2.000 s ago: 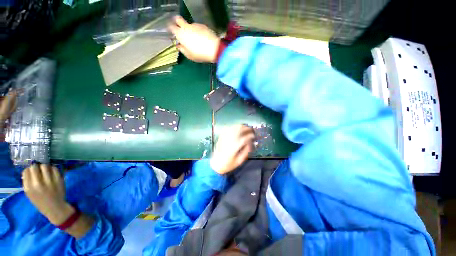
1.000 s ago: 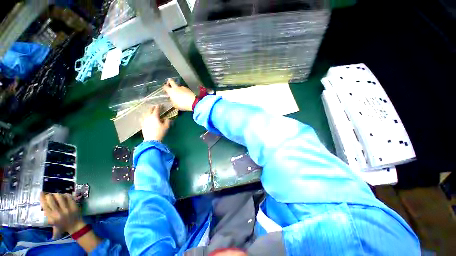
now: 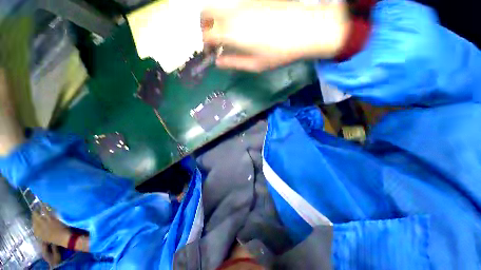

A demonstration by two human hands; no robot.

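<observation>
My right hand [image 3: 274, 34] is blurred and overexposed at the top. Its fingertips overlap the right edge of a pale yellow-white sheet [image 3: 163, 34]; whether they grip it cannot be told. My left hand [image 3: 8, 113] is blurred and cut off by the left edge, beside a grey and yellow sheet stack [image 3: 55, 79]; its fingers are not clear. A black circuit board [image 3: 213, 111] lies near the bench's front edge. Another dark board [image 3: 152, 87] lies by the mat seam, and a blurred one [image 3: 194, 69] lies below the pale sheet. One more board [image 3: 112, 143] lies near my left sleeve.
The green mat [image 3: 174, 100] has a seam running to its front edge. A neighbouring person's hand [image 3: 50, 229] with a red wrist band is at the lower left, by clear plastic trays [image 3: 16, 232]. A grey metal post [image 3: 79, 16] stands at the upper left.
The view has shifted and tilted. My hands, together at the sheet stack one second ago, are now apart: the right is at the pale sheet, the left at the far left edge.
</observation>
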